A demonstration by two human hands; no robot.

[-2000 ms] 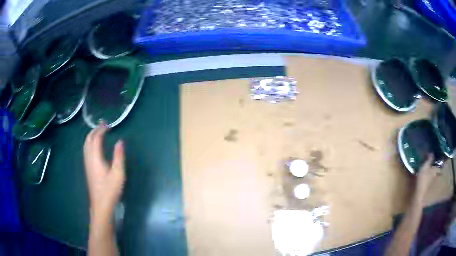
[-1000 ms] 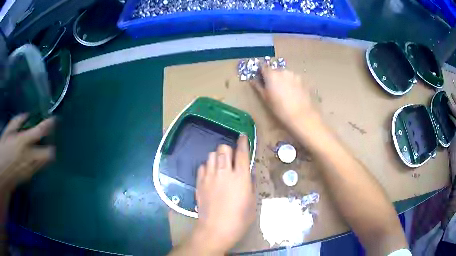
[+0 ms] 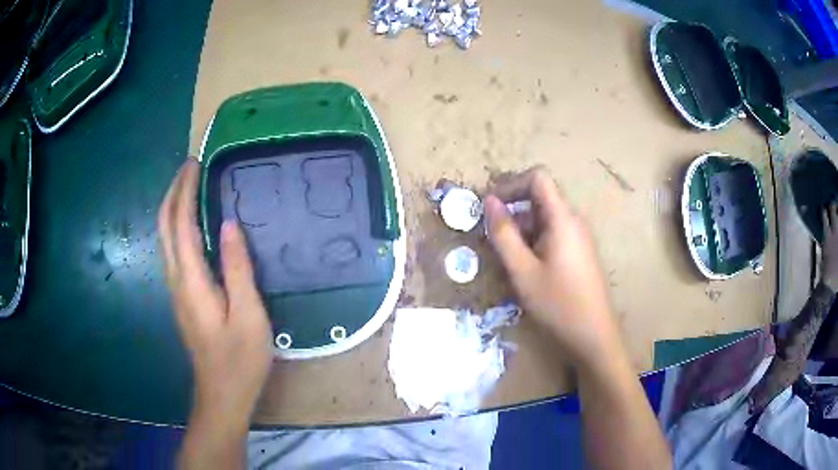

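The green case shell lies open side up on the cardboard, with a white rim and a grey insert inside. My left hand holds its left side, thumb over the insert. My right hand pinches a small silvery metal part beside the white pot; the fingertips partly hide the part. A smaller white disc lies just below the pot. A crumpled white cloth lies near the table edge.
Loose silvery parts lie at the far side of the cardboard. More green shells stand at left and right. Another person's tattooed arm is at the right edge.
My right hand has moved from the loose pile to beside the pot. My left hand has shifted to the shell's left side. The view has moved closer; another person's hand at left is gone.
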